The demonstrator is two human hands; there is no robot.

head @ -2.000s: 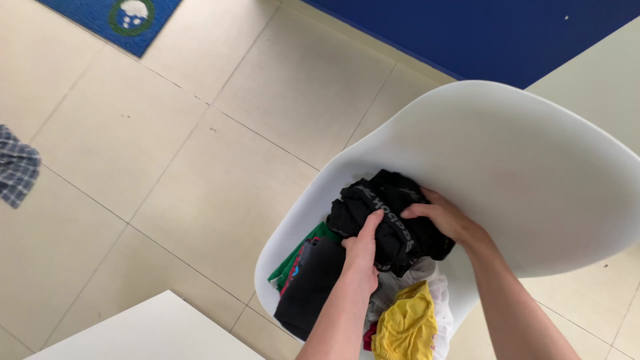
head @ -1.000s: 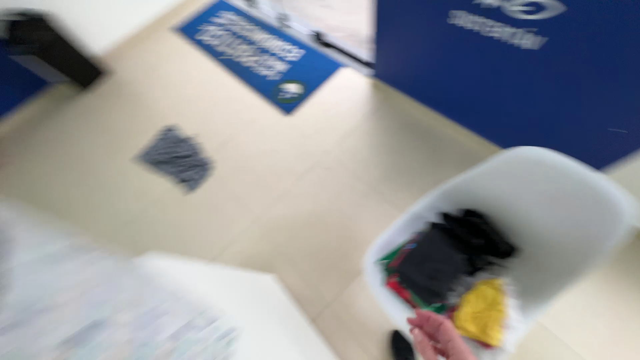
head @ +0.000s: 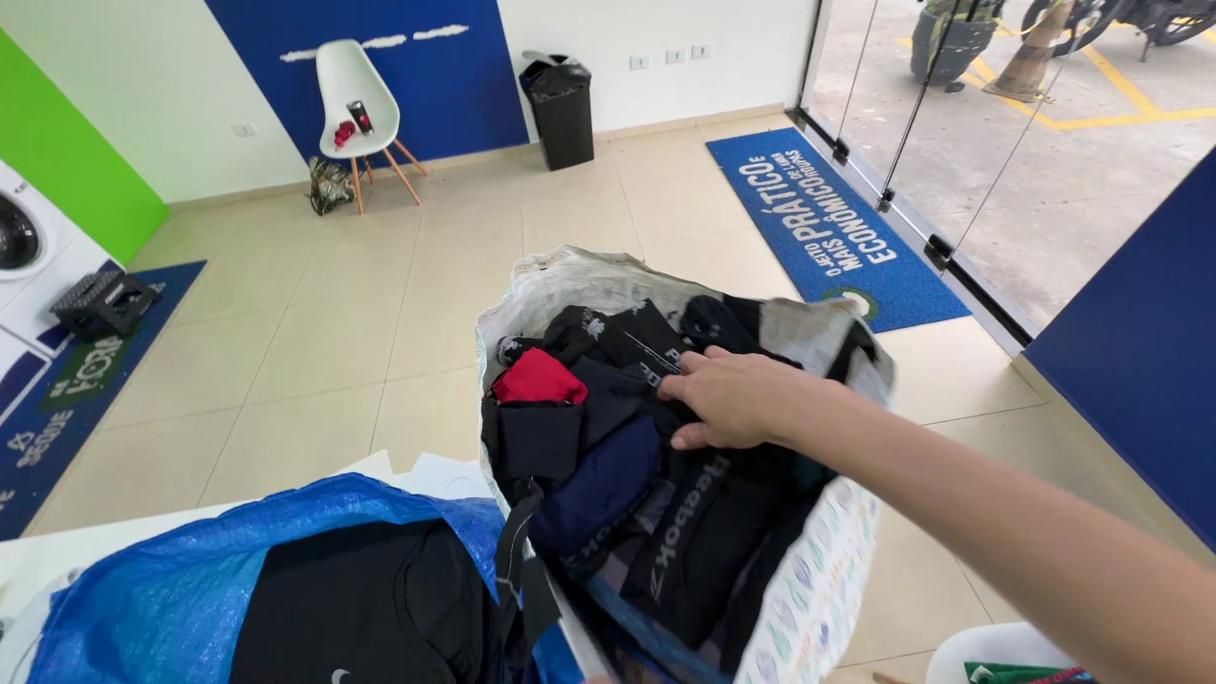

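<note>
My right hand (head: 727, 399) reaches into a large patterned shopping bag (head: 817, 579), fingers apart on dark folded clothes; whether it grips any cannot be told. Inside lie a black garment with Reebok lettering (head: 684, 541), a navy folded garment (head: 603, 484) and a red rolled one (head: 540, 378). A black strap handle (head: 513, 560) hangs over the bag's near left side. Left of it stands an open blue bag (head: 171, 589) holding a black garment (head: 351, 598) with a Nike mark. Only a sliver of skin shows at the bottom edge, too little to tell my left hand's state.
A white chair (head: 978, 651) with green and red clothes is at the lower right. Across the tiled floor are another white chair (head: 356, 95), a black bin (head: 562, 114), a blue mat (head: 817, 218), a black step stool (head: 104, 304) and white front-loading machines (head: 28, 237).
Two seconds ago both hands were on a black garment at the white chair; now my right hand is in the patterned bag. The view has swung widely toward the bags.
</note>
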